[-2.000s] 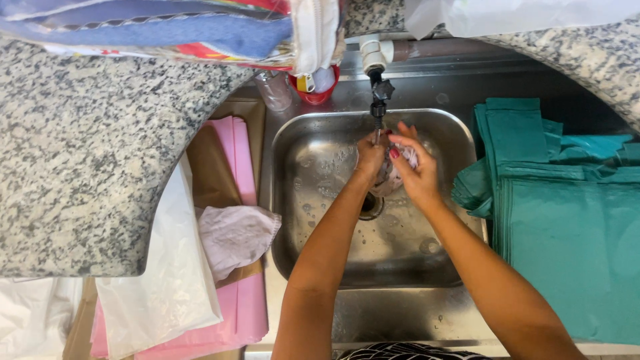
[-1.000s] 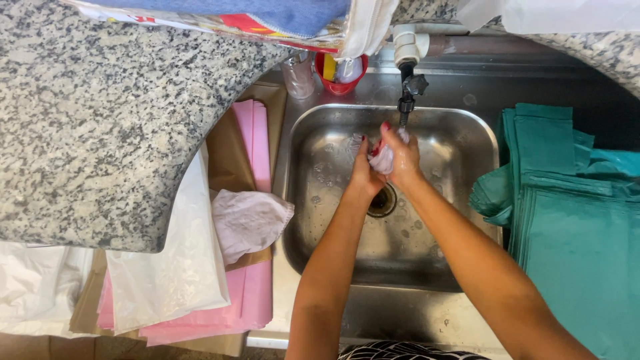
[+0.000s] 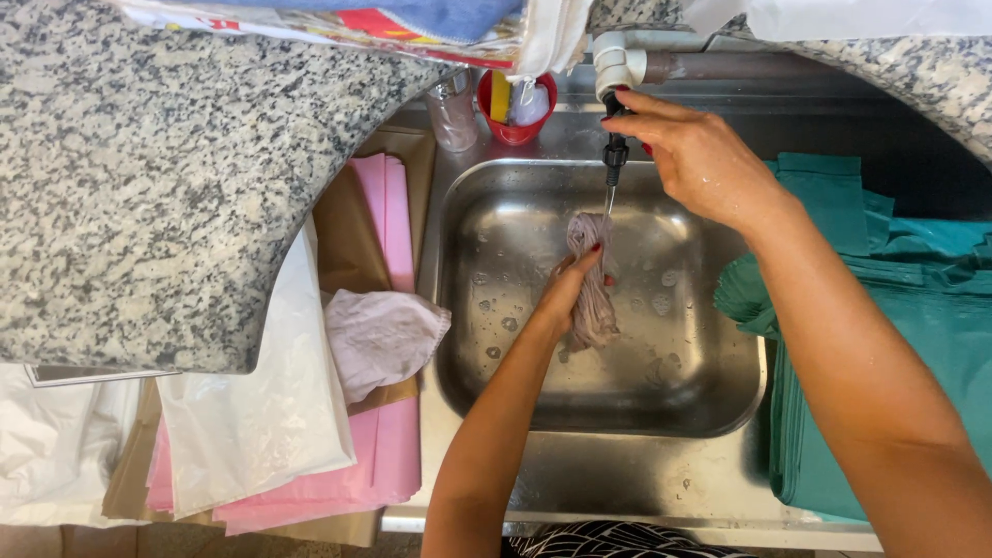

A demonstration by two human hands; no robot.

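My left hand (image 3: pixel 575 285) grips a wet, bunched pinkish-grey cloth (image 3: pixel 593 314) over the stainless steel sink basin (image 3: pixel 659 387). A thin stream of water runs down onto the cloth from the black faucet (image 3: pixel 614 153). My right hand (image 3: pixel 682 151) is up at the faucet, its fingertips at the black upper part just below the white pipe fitting (image 3: pixel 616 63); its fingers hide part of the tap, and whether they close on it I cannot tell. The drain is hidden behind the cloth and hand. Water drops dot the basin floor.
Left of the basin, a second pale cloth (image 3: pixel 384 337) lies on pink sheets (image 3: pixel 395 449) and white plastic (image 3: pixel 256 403). Folded green plastic (image 3: pixel 876 372) lies right. Behind stand a red container (image 3: pixel 514 136) and a clear cup (image 3: pixel 453 116). A granite slab (image 3: pixel 155 194) overhangs the left.
My right hand has left the cloth and moved up to the faucet. The cloth, bunched between both hands earlier, now hangs lengthwise from my left hand.
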